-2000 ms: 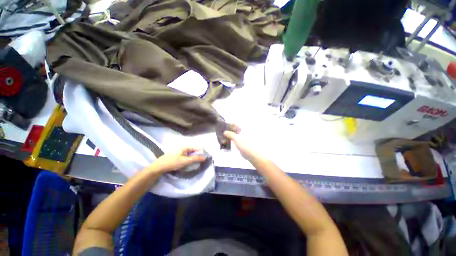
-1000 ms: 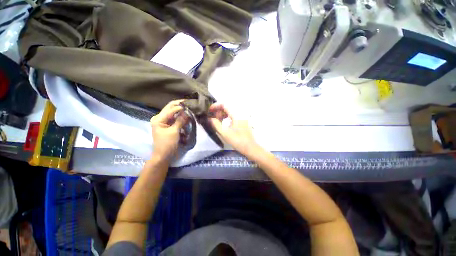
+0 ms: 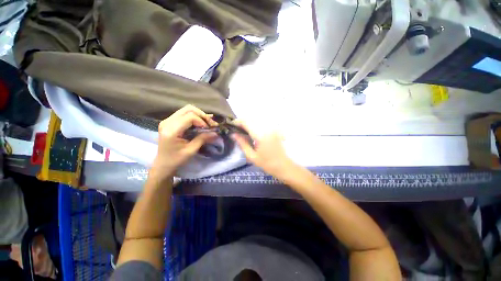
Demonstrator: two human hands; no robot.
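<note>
Brown shell fabric (image 3: 126, 82) lies in a draped heap left of the needle, its end reaching my hands. Pale lining (image 3: 82, 126) with a dark strip (image 3: 129, 118) lies under its front edge and curves to my fingers. My left hand (image 3: 184, 137) pinches the dark edge of the pieces from the left. My right hand (image 3: 261, 145) pinches the same bunched edge from the right, fingertips close to the left ones. Which layers lie between the fingers is hard to tell. The presser foot and needle area (image 3: 351, 90) is right of my hands, with no fabric under it.
The white machine head (image 3: 362, 38) stands at the right, with a control panel (image 3: 461, 60) and a cardboard box (image 3: 482, 141). A ruled dark edge (image 3: 351, 180) runs along the table front. A yellow-and-black framed item (image 3: 65, 159) lies left. Blue crates (image 3: 82, 230) stand below.
The left hand has come from the lining to the brown end, and both hands now meet at the edge. The view has moved down and closer, and the machine appears larger.
</note>
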